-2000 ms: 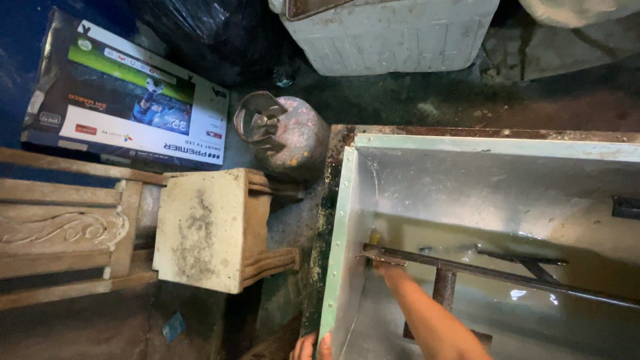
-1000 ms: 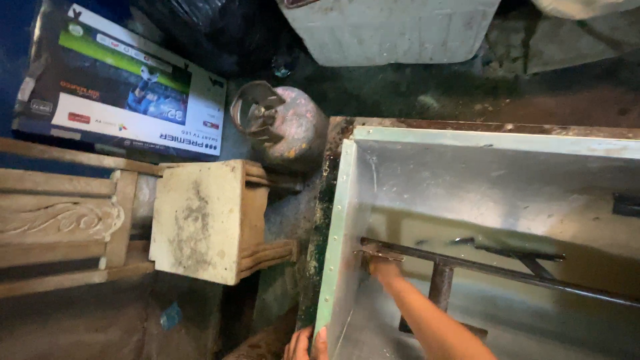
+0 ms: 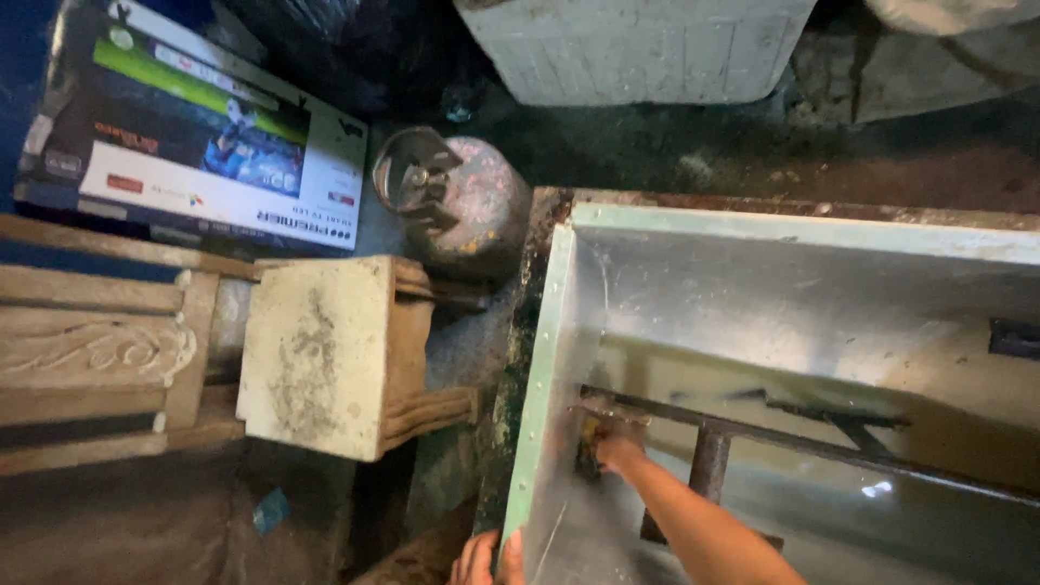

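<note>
My left hand (image 3: 487, 559) holds the pale green riveted rim (image 3: 538, 398) of a large metal tank at the bottom edge of the view, thumb on the inner side. My right hand (image 3: 611, 448) reaches down inside the tank against its left wall, with a small yellowish thing (image 3: 591, 435) at the fingers, partly hidden and blurred. Just above that hand runs a dark metal bar (image 3: 780, 435) with a crosspiece, lying lengthwise in the tank. Shallow murky water (image 3: 812, 479) covers part of the bottom. A dark branched piece (image 3: 853, 422) lies beyond the bar.
A worn wooden chair (image 3: 313, 357) stands left of the tank, beside a rusty gas cylinder (image 3: 479, 199). A Premier television box (image 3: 219, 146) lies at the upper left. Behind the tank is a whitish ribbed container (image 3: 642, 53). A dark block (image 3: 1014, 337) sits on the tank's far wall.
My right hand has moved from the end of the bar to below it, along the left wall. My left hand stays on the rim.
</note>
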